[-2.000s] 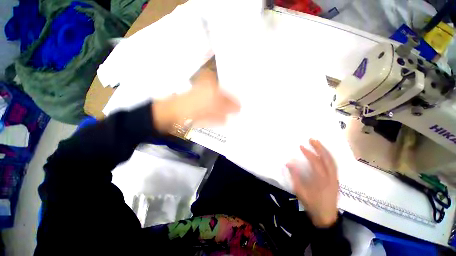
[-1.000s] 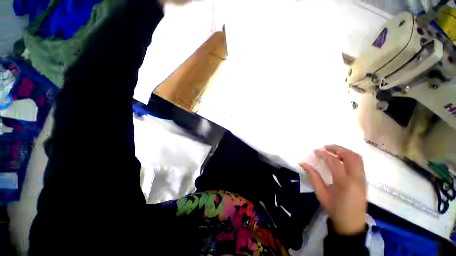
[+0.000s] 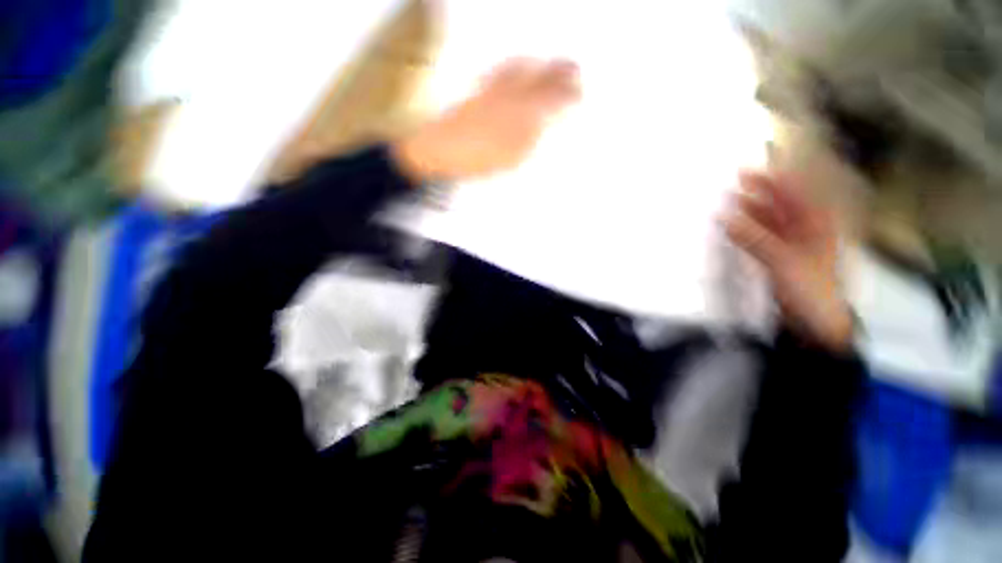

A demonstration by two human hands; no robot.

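Observation:
The whole view is blurred. Bright white fabric [image 3: 615,187] spreads over the table, and its edges merge with the white tabletop. My left hand [image 3: 494,121] lies over the fabric at upper centre; its fingers point right, and whether they grip is too blurred to tell. My right hand [image 3: 791,247] is at the right edge of the fabric, fingers bent over it, with cloth hanging below the fingertips. The sewing machine [image 3: 879,132] is a smeared shape at upper right; its needle area cannot be made out.
A brown strip of board [image 3: 357,94] shows between white pieces at upper left. White cloth [image 3: 363,341] lies below the table's front edge. A blue basket [image 3: 901,451] is at lower right. Dark handles, probably scissors [image 3: 961,291], lie right of the machine. My patterned clothing is below.
My left hand has come back from the top edge to upper centre. My right hand has moved up beside the fabric. The view has shifted and blurred; the brown board is less exposed.

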